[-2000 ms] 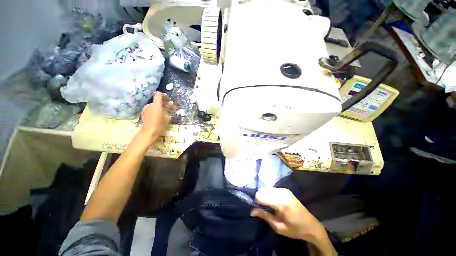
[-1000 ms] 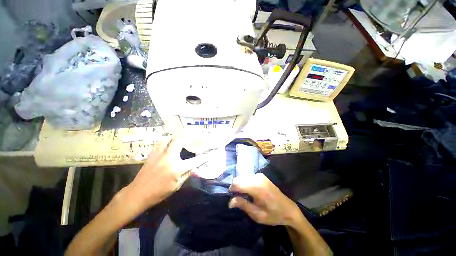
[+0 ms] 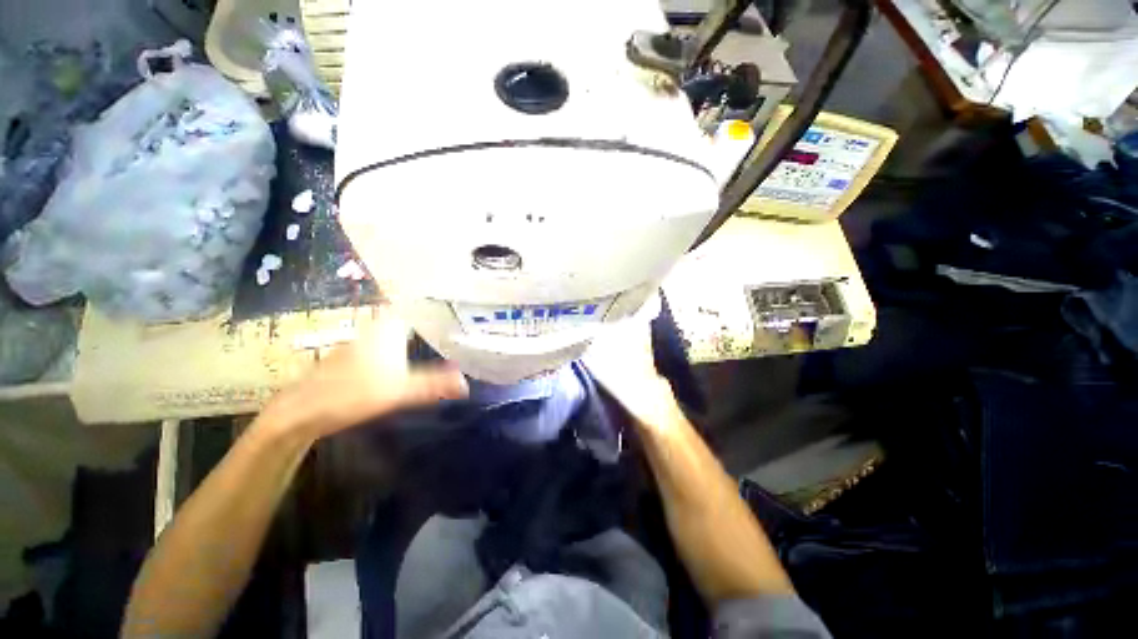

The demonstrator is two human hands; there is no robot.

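Observation:
The off-white sewing machine head (image 3: 524,212) with blue JUKI lettering fills the centre. The dark denim jeans (image 3: 524,474) lie under it and over my lap, with pale blue-white cloth (image 3: 539,409) showing below the head. My left hand (image 3: 362,385) is blurred at the left of the head, over the dark cloth; its grip cannot be told. My right hand (image 3: 633,375) is at the right of the head, on the denim, its fingers partly hidden by glare and the machine. Small white pieces (image 3: 268,266) lie on the dark patch of the table.
A translucent bag of small pieces (image 3: 175,200) stands left, with a small clear bag (image 3: 297,81) beside the machine. The control panel (image 3: 817,165) and a dark angled bar (image 3: 799,106) are right. Worn cream table (image 3: 175,362); dark garments (image 3: 1061,462) heap at right.
My left hand has moved from the loose white pieces to the cloth at the machine. My right hand has moved up beside the head. The view has shifted and come closer to the head.

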